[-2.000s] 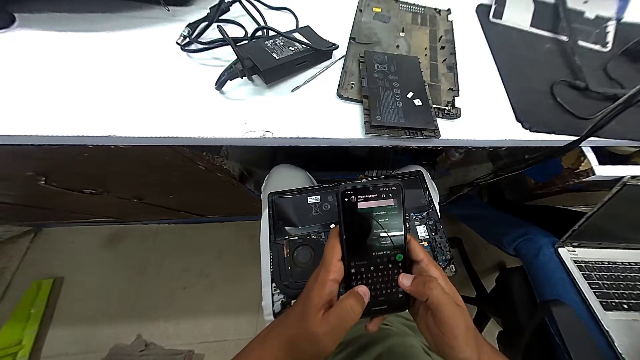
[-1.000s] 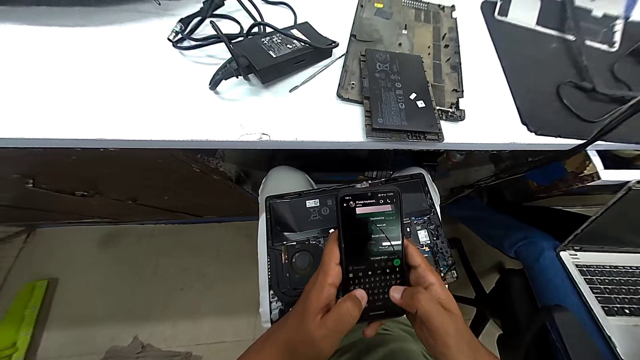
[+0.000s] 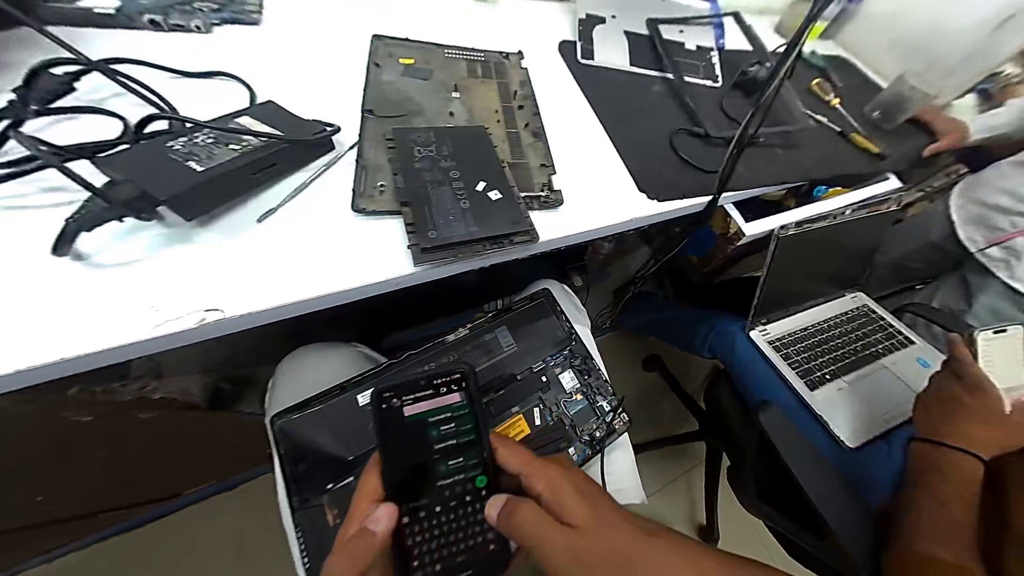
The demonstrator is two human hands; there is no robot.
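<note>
A black smartphone (image 3: 440, 472) shows a chat and an on-screen keyboard. My left hand (image 3: 364, 524) grips its left edge, thumb beside the keys. My right hand (image 3: 552, 512) holds the other side with its thumb over the keyboard's right part. Beneath the phone, an opened laptop with bare internals (image 3: 560, 400) rests across my lap, partly hidden by the phone and hands. On the white table (image 3: 280, 272), a black laptop battery (image 3: 456, 188) lies overlapping a worn laptop bottom cover (image 3: 448, 88).
A black power adapter (image 3: 224, 156) with coiled cables and a thin metal tool (image 3: 308, 182) lie at left. At right are a black mat (image 3: 616, 120), a screwdriver (image 3: 826, 92) and hanging cables (image 3: 740, 144). A person beside me has a silver laptop (image 3: 864, 360) on the lap and holds a phone (image 3: 1000, 360).
The view has turned right and tilted, bringing the neighbouring person's hands and phone into sight. Both my hands still hold the smartphone.
</note>
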